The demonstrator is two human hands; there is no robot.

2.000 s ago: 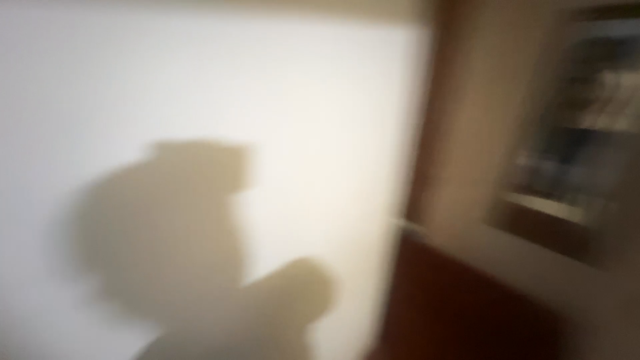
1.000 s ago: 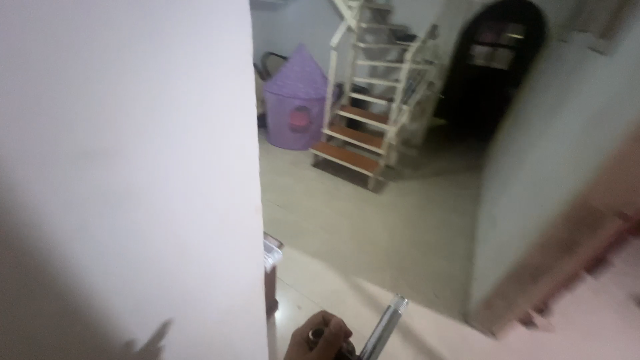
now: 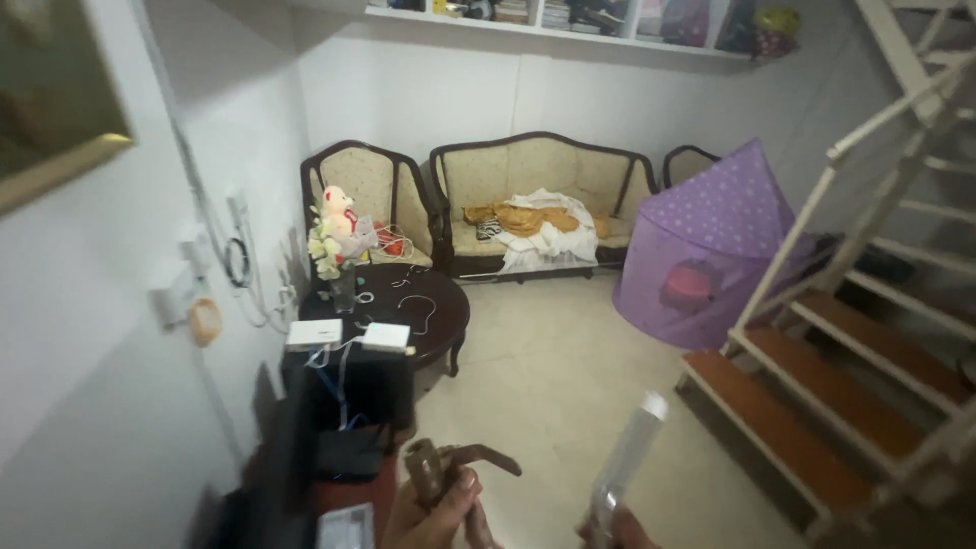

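Observation:
At the bottom centre, my left hand (image 3: 435, 511) is closed around a brownish metal fitting (image 3: 427, 469) with a round open end. A bent, lever-like arm sticks out from it to the right; it looks like a valve or tap, but blur hides the detail. My right hand (image 3: 621, 530), at the lower edge to the right, grips a silvery, partly see-through tube (image 3: 629, 450) that points up and slightly right. The two hands are apart, and both are partly cut off by the bottom of the view.
At left, a dark round table (image 3: 450, 305) holds a flower vase (image 3: 345, 293); white network boxes (image 3: 314, 334) and cables stand nearer. Behind are a wooden-framed sofa (image 3: 541, 164) with cloths and an armchair (image 3: 354, 171). A purple play tent (image 3: 686, 259) and a staircase (image 3: 770, 427) stand right.
The view has swung from a white wall, past its edge, to the room with the sofa. Both hands now show at the bottom; one second ago a hand and the silvery tube were visible there.

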